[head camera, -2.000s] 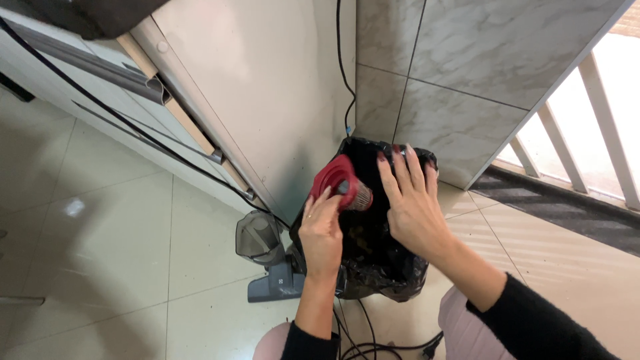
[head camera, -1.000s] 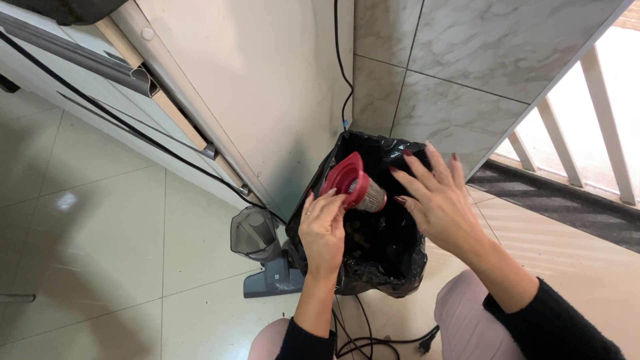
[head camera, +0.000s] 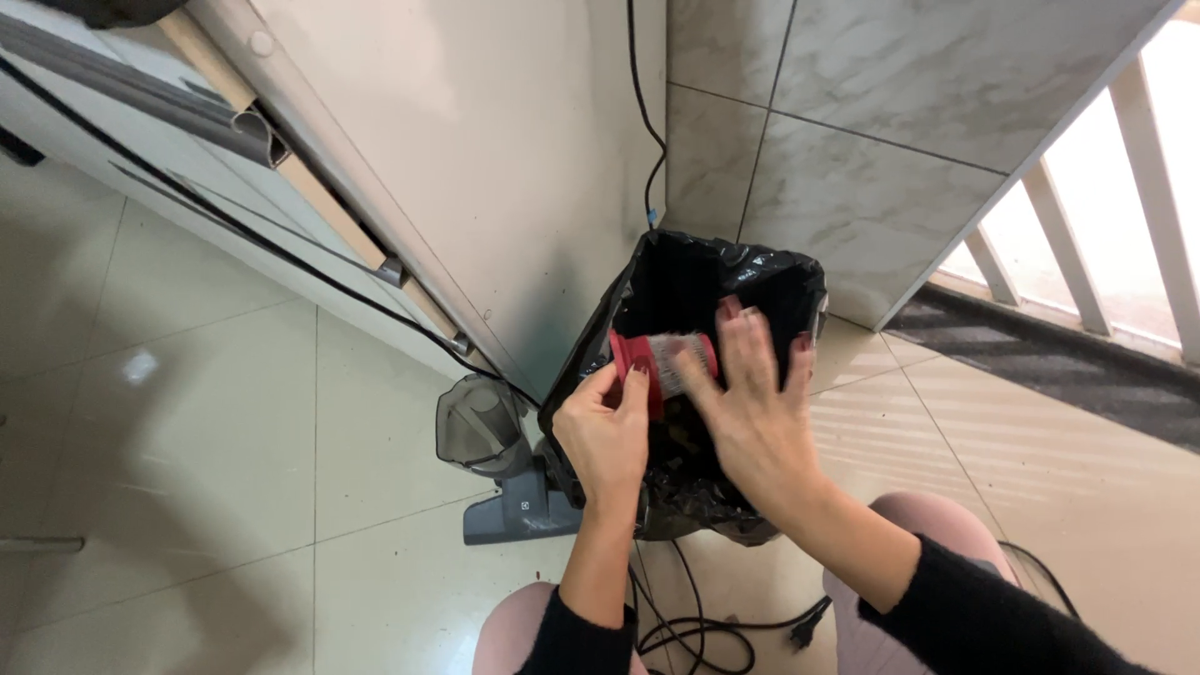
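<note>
Between finger and thumb, my left hand (head camera: 607, 436) grips the red rim of a vacuum cleaner filter (head camera: 677, 364). The filter lies sideways over the mouth of a bin lined with a black plastic bag (head camera: 717, 525), and its pale pleated part looks dusty. My right hand (head camera: 759, 403), slightly blurred, has its fingers spread over the bin, with the thumb at the pleats. Left of the bin a clear grey dust cup (head camera: 478, 422) stands by a grey vacuum floor head (head camera: 520, 511).
A white cabinet side (head camera: 487, 169) and a marbled tile wall (head camera: 872, 122) meet behind the bin. A black cord with a plug (head camera: 804, 630) lies coiled on the tiled floor (head camera: 403, 572) near my knees. White railings (head camera: 1069, 248) stand at the right.
The filter has turned from tilted to sideways in my left hand. My right hand has moved from the bin's right edge onto the pleats.
</note>
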